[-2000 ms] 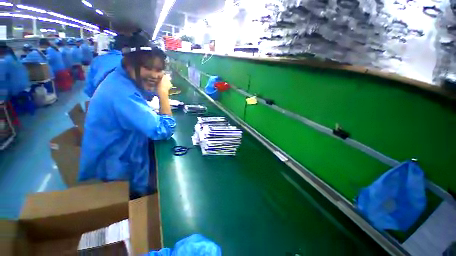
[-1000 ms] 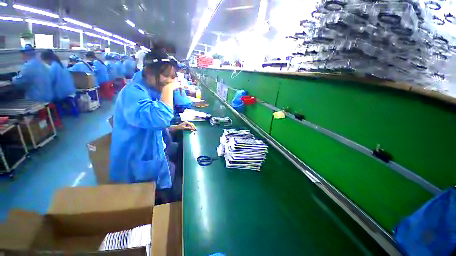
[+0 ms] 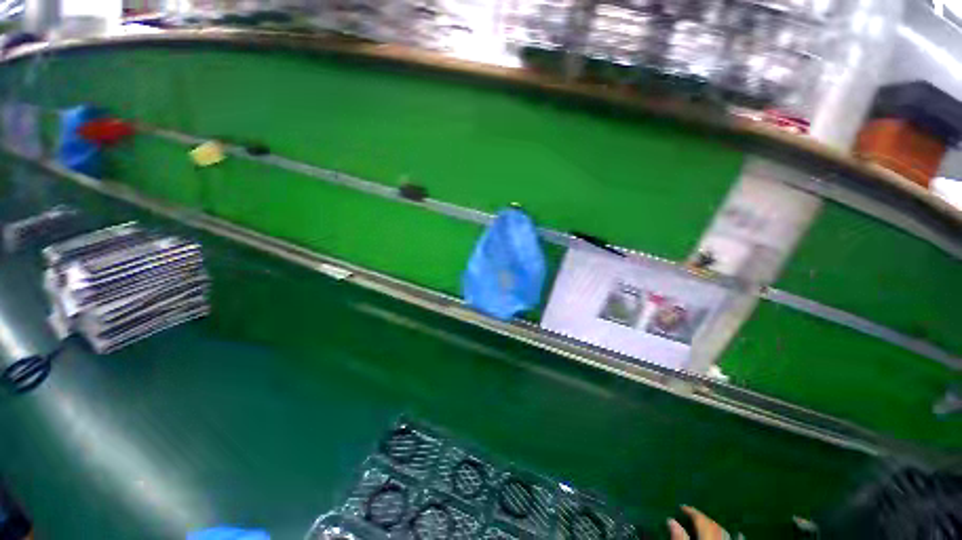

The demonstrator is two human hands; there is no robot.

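A clear blister tray (image 3: 480, 496) lies on the dark-green bench at the bottom centre, cut off by the lower edge. Dark rings (image 3: 467, 477) sit in its square pockets. Bare fingertips (image 3: 698, 524), probably of my right hand, show at the bottom edge right of the tray; the rest is cut off, and whether they hold anything is hidden. My left hand is not in view. A bit of blue cloth (image 3: 227, 534), perhaps a sleeve, shows at the bottom left.
White slotted sheets (image 3: 132, 285) are piled at left beside scissors (image 3: 26, 371). A blue bag (image 3: 506, 266) and an instruction sheet (image 3: 631, 306) hang on the rail of the green backboard. A blurred dark mass (image 3: 897, 506), unclear, is at the lower right.
The view has swung right and down, away from the seated worker and carton. The ring tray, instruction sheet and fingertips have come into view; the white pile now sits far left.
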